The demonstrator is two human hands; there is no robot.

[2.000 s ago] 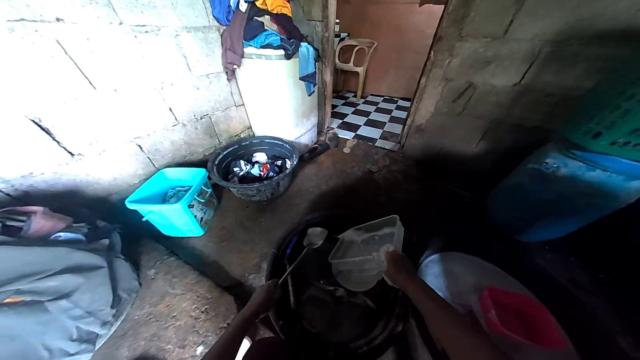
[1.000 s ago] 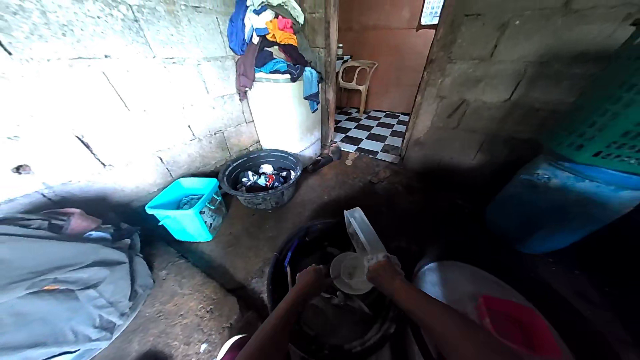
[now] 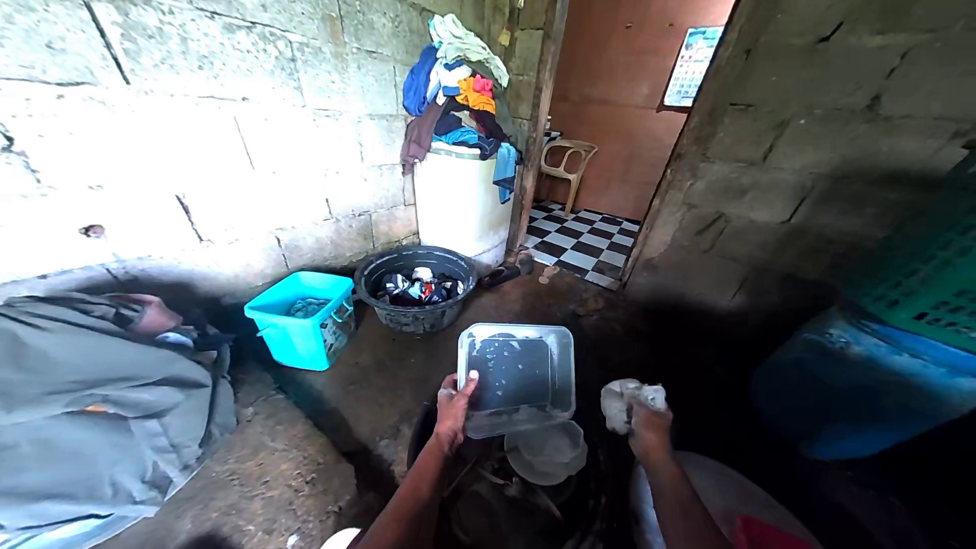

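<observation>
My left hand grips the left side of a clear rectangular plastic container, tilted up above a dark basin. The container's surface is wet with drops. In my right hand, to the right and apart from the container, is a crumpled whitish cloth or sponge; which of the two I cannot tell. A round translucent plastic container sits just under the rectangular one, in the dark basin. Other items in the basin are too dark to tell.
A turquoise bucket and a black tub with clothes stand ahead left. Behind them is a white drum piled with clothes. Grey fabric lies left. A blue drum stands right; a pale round lid or basin is lower right.
The rectangular container has been raised and turned, and my left hand now holds it. My right hand has come off it and moved right with the whitish cloth or sponge.
</observation>
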